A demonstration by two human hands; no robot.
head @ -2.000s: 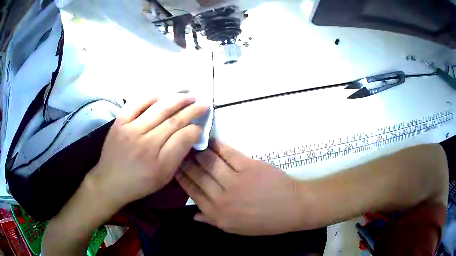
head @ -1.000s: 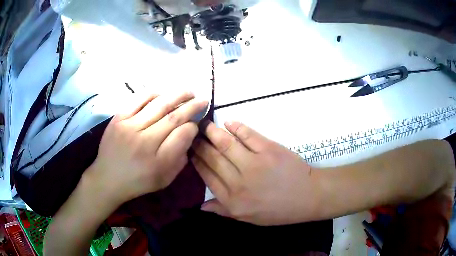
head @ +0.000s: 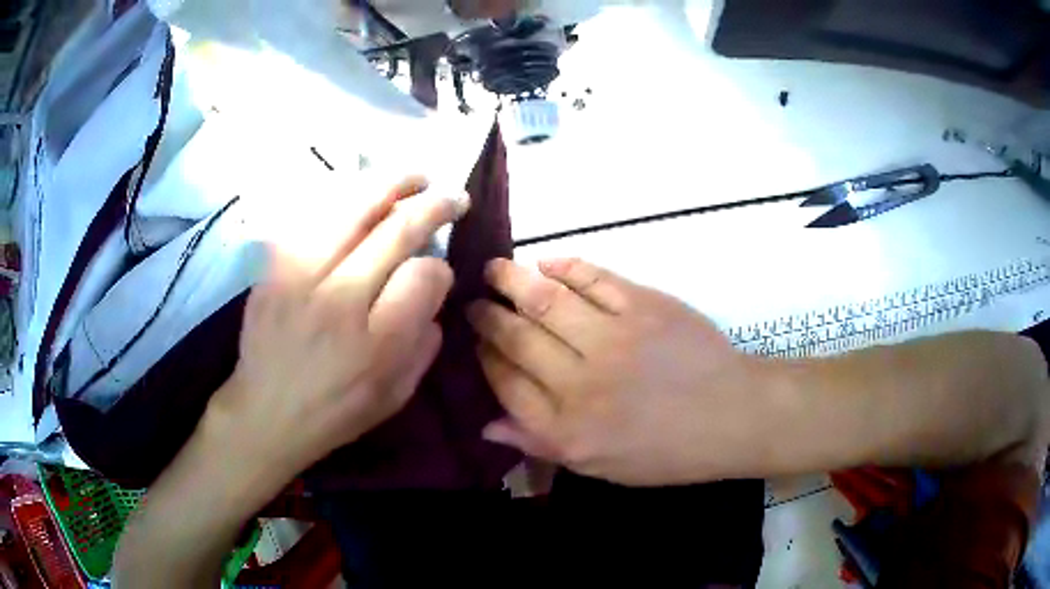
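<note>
A maroon panel [head: 484,219] lies in front of the needle area and narrows to a point there. The light panel [head: 219,150] spreads to its left, glaring white under the lamp. My left hand [head: 357,311] lies flat on the cloth, fingertips near the seam edge, not visibly closed on anything. My right hand [head: 610,357] has its fingertips on the maroon panel's right edge; its thumb is lower on the cloth, and whether it pinches cannot be told. The presser foot and needle are not clearly visible.
A dark round tension part with a pale knob [head: 534,120] sits right of the needle area. Thread snips [head: 872,193] lie at the right on a dark cord [head: 668,220]. A printed ruler [head: 898,311] runs along the table. A green basket [head: 98,518] is at the lower left.
The maroon panel now shows as a wide wedge up to the needle area, where a thin dark line showed before. My right hand has moved up and right, and the fingertips are farther apart.
</note>
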